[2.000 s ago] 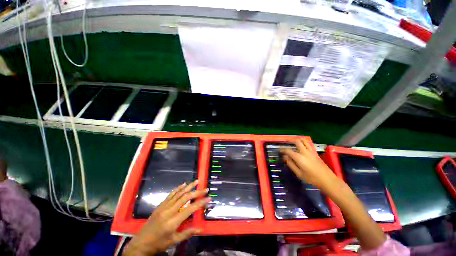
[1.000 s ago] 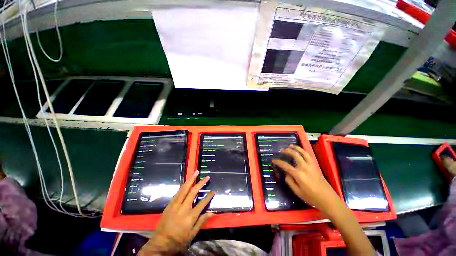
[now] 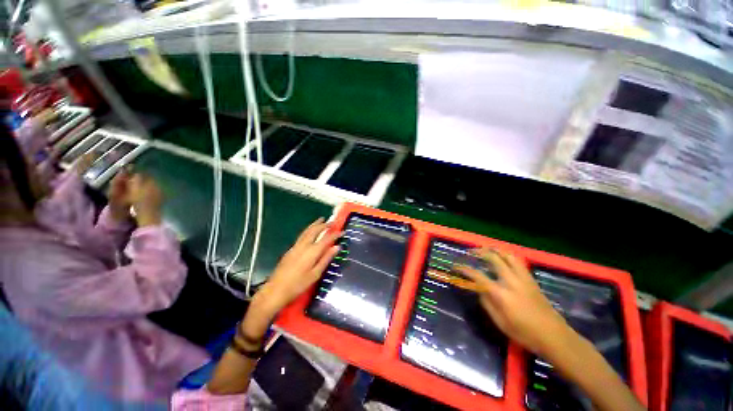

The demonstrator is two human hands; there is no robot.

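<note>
A red tray [image 3: 406, 293] holds three tablets with black screens and columns of white and green text lines. My left hand [image 3: 307, 261] lies with fingers spread over the left edge of the left tablet [image 3: 366, 277]. My right hand [image 3: 510, 297] is over the middle tablet [image 3: 458, 321], its fingertips at the upper text lines, where one line shows orange. The right tablet [image 3: 587, 313] is partly covered by my right forearm. Neither hand grips anything.
Another red tray [image 3: 657, 345] stands at the right. A white tray [image 3: 378, 189] with dark tablets lies behind. White cables [image 3: 255, 160] hang at left. People in pink smocks [image 3: 96, 281] work at left. Sheets [image 3: 498, 112] hang from the shelf.
The view has turned left, so the tray appears further right and tilted. My left hand has moved from the middle tablet to the left one; my right hand from the right tablet to the middle one.
</note>
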